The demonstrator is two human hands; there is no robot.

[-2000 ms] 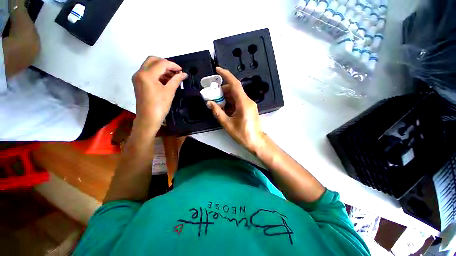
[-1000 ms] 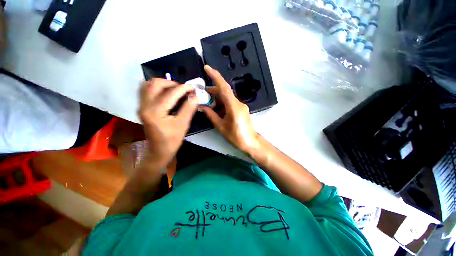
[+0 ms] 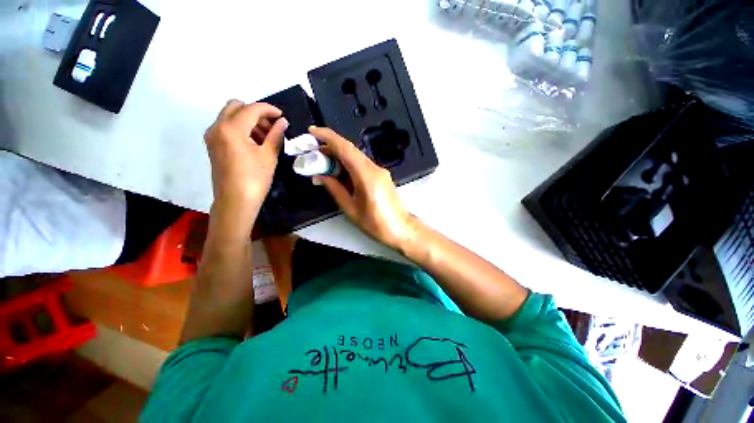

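Note:
My right hand (image 3: 364, 186) holds a white charging case (image 3: 312, 163) with a blue band, its lid hinged open. My left hand (image 3: 240, 157) is just left of the case with thumb and fingertips pinched together; whether an earbud is between them is too small to tell. Both hands are over a black insert tray (image 3: 289, 101), partly hidden by them. A second black insert tray (image 3: 335, 81) lies against it on the right, with its stem slots and case hollow empty.
A packed tray (image 3: 116, 66) with two white sticks and a case lies at upper left, beside a small white box (image 3: 59, 33). Bagged charging cases (image 3: 554, 41) lie at upper right. A stack of black trays (image 3: 595, 211) and a large dark bag (image 3: 694, 49) are at right.
My left hand moved onto the open case, then back left off it. The view has shifted, so the table things appear further left, and the packed tray shows more fully.

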